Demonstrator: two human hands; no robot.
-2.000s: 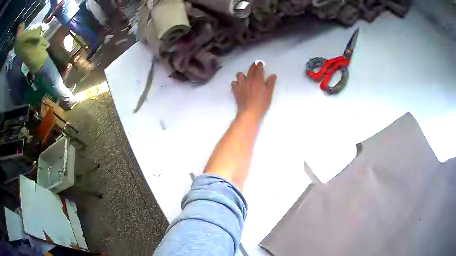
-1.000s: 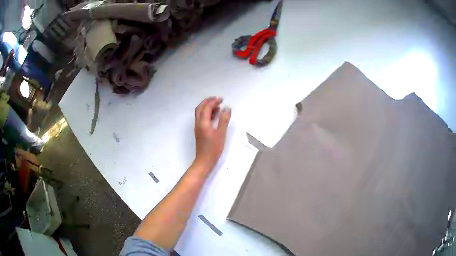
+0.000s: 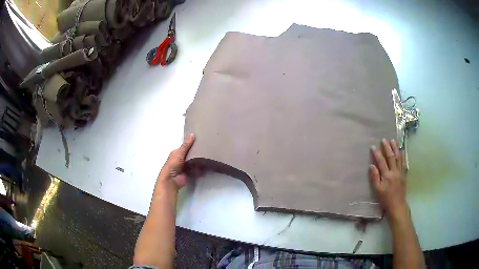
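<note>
A stack of grey-brown cut panels (image 3: 299, 115) lies flat in front of me, with a curved notch at its lower left. My left hand (image 3: 178, 163) grips the panels' left edge beside the notch, thumb on top and fingers partly hidden under the cloth. My right hand (image 3: 388, 173) lies flat on the lower right edge, fingers slightly apart. A silver spring clamp (image 3: 407, 118) sits at the right edge of the stack, just above my right hand.
Red-handled shears (image 3: 164, 51) lie on the white table (image 3: 131, 115) at the upper left. A pile of tied bundles (image 3: 86, 31) fills the table's far left corner. A loose tie strip (image 3: 64, 144) hangs below the pile. Small offcuts lie at the left and near the front edge.
The view has swung right. My left hand has gone from the bare table to the panels' left edge. My right hand and the clamp now show. The panels lie squarer in front of me.
</note>
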